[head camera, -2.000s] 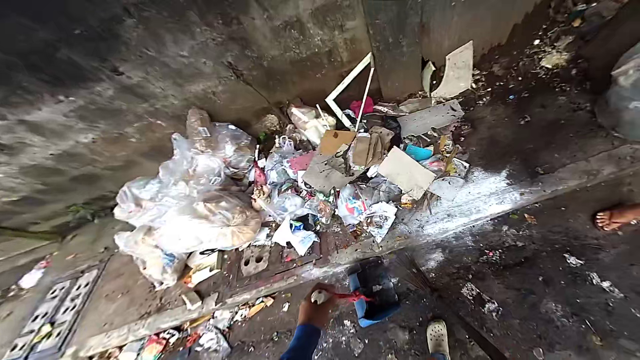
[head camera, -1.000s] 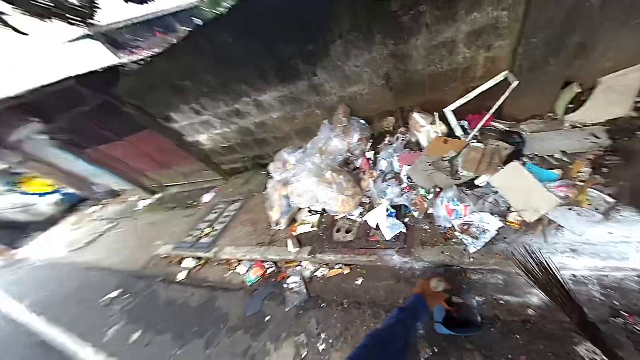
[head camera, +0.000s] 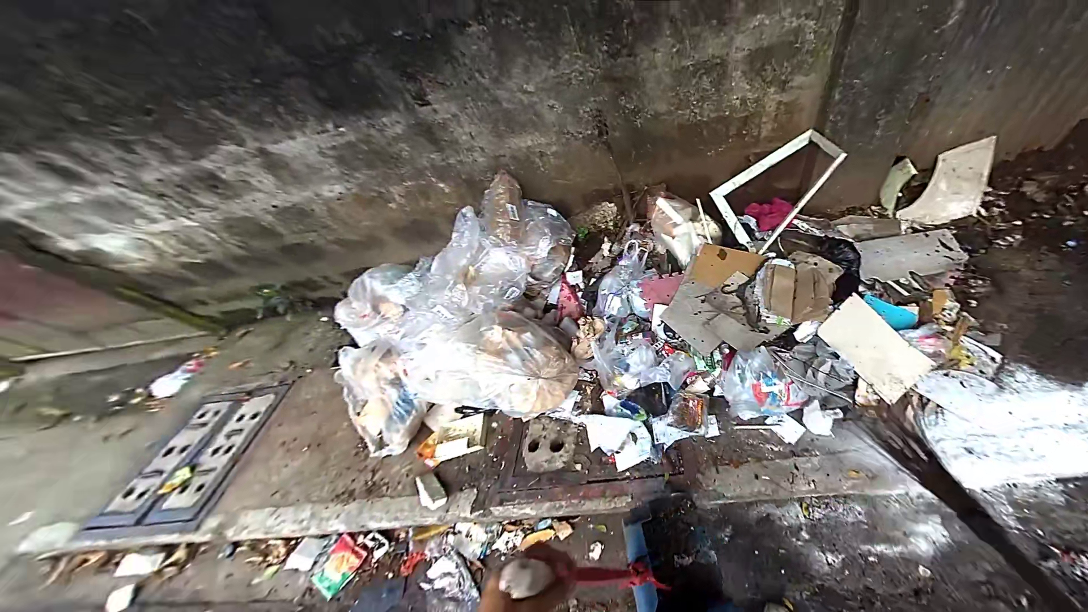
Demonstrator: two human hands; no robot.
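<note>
My left hand [head camera: 529,585], at the bottom edge, is closed around a handle with a whitish rounded end. Red material runs from beside this hand to a blue dustpan or cut container [head camera: 639,552], largely cut off below. At the right, a dark stick broom [head camera: 943,484] slants from the lower right towards the litter pile, its tip blurred. My right hand is out of view. Clear plastic bags of rubbish [head camera: 476,357] lie left of mixed litter, with cardboard [head camera: 722,265], a pale board [head camera: 875,348] and a white angular frame [head camera: 769,166] among it.
A stained concrete wall [head camera: 340,144] stands behind the pile. A kerb [head camera: 340,517] runs in front, with loose wrappers [head camera: 340,565] below it. Slotted drain covers [head camera: 191,459] lie at the left, and a perforated block [head camera: 548,444] sits by the bags. White powder or bright residue [head camera: 1011,425] covers ground at the right.
The view has swung left and then back right. The sleeve and much of the blue container, seen earlier, are now below the frame. The broom tip now lies by the pile's right front.
</note>
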